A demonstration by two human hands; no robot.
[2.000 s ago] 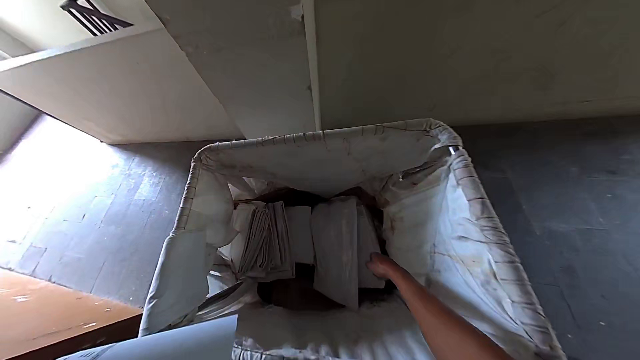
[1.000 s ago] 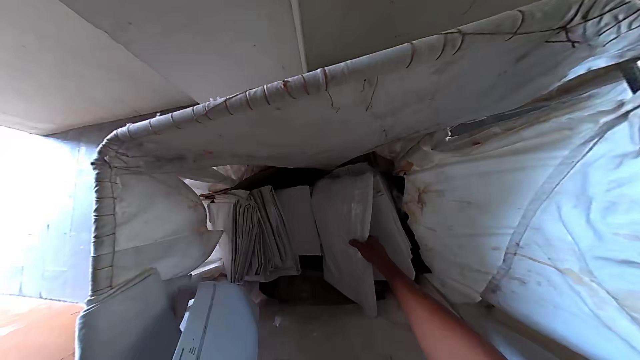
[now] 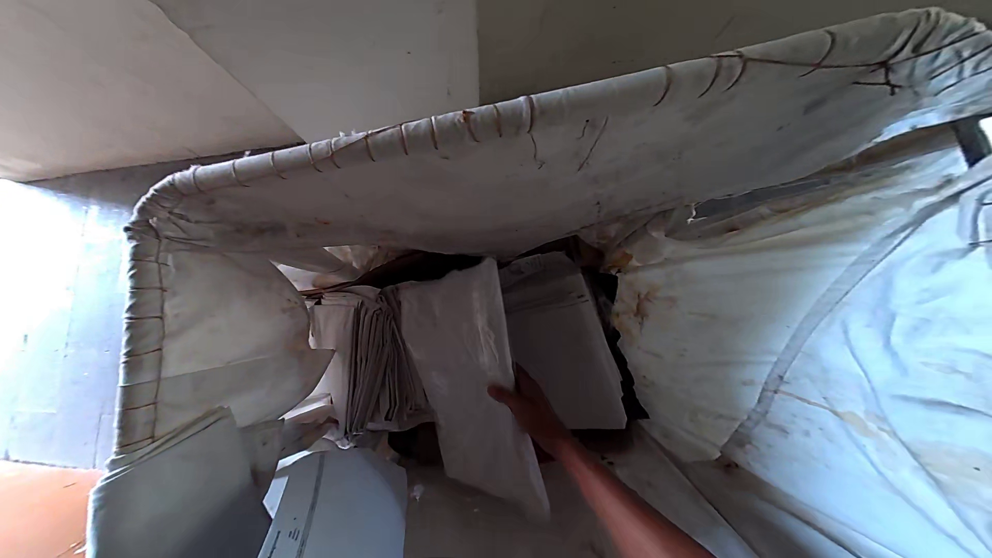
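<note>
Deep inside a cloth-lined bin, my right hand holds the right edge of a flat white packet, thumb on its upper face and fingers hidden behind. The packet looks wrapped in clear plastic and leans toward the left. Right of it lies another flat white packet, and to its left stands a bundle of folded whitish sheets. My left hand is out of view. At the lower left are a white printed package and a folded grey-white piece; what supports them is hidden.
The bin's rim is wrapped in cloth and laced with brown cord. Loose, stained white lining hangs along the right side. Beyond the rim are a pale wall or panel, a tiled floor and an orange-brown surface at lower left.
The packet in my right hand has moved left, over the gap beside the folded bundle, uncovering more of the packet on the right. The view has come closer to the bin.
</note>
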